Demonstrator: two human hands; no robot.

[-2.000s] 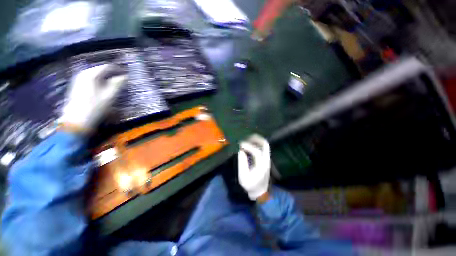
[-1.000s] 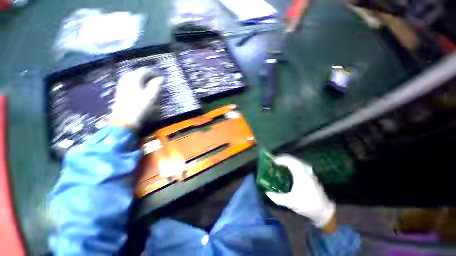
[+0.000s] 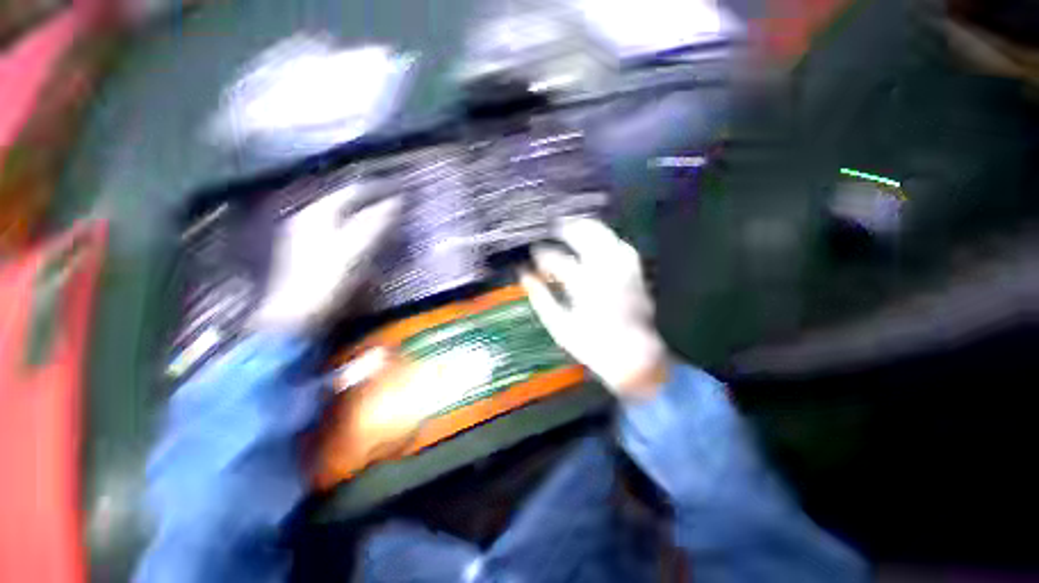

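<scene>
The orange jig (image 3: 342,456) lies in front of me, with a green circuit board (image 3: 501,342) on it, blurred and partly washed out by glare. My right hand (image 3: 604,302), in a white glove, is over the jig's back right corner at the board's edge; whether the fingers grip anything is unclear. My left hand (image 3: 325,256), also gloved, is over the black parts trays (image 3: 439,216) behind the jig. Its fingertips are blurred, and I cannot tell if they hold anything.
Clear plastic bags (image 3: 319,97) lie behind the trays, and white paper (image 3: 661,25) is at the back. A dark screwdriver (image 3: 675,205) seems to lie right of the trays. A small black box (image 3: 868,211) is farther right. A red mat (image 3: 46,399) is at left.
My right hand has moved left from the bench's front edge to the jig, and the green board it held is now on the jig. My left hand remains over the trays.
</scene>
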